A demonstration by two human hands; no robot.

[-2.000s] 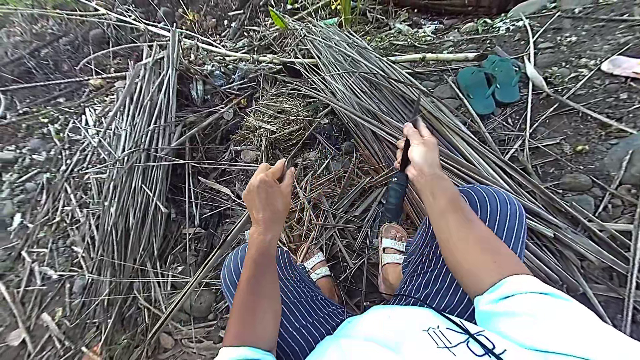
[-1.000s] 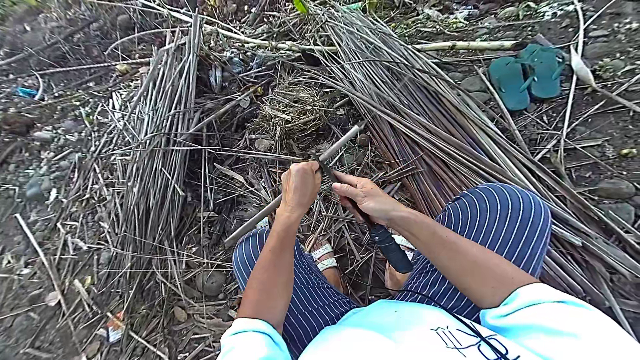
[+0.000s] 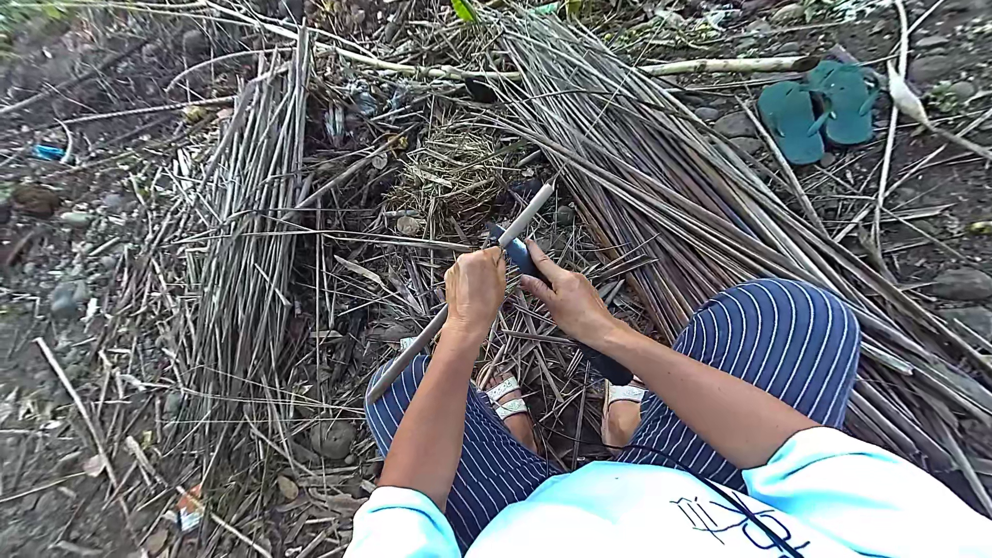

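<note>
My left hand (image 3: 474, 288) is closed around a stick (image 3: 530, 211), whose pale upper end points up and right; its darker lower end rests by my left knee. My right hand (image 3: 570, 304) holds a knife (image 3: 514, 253) with a dark blade and a black handle (image 3: 608, 367). The blade lies against the stick just above my left fist. Part of the knife is hidden by my right hand and forearm. Beyond my hands lies a clump of dry shavings and grass (image 3: 449, 172).
A bundle of thin dry stalks (image 3: 252, 225) lies on the left. A larger pile of long stalks (image 3: 666, 178) slants past my right knee. Green flip-flops (image 3: 792, 124) lie at the upper right. A long branch (image 3: 721, 67) crosses behind. Stones and litter dot the ground.
Two seconds ago my left hand showed no stick; it now grips one. The knife, earlier upright in my right hand and apart from my left, is now against the stick.
</note>
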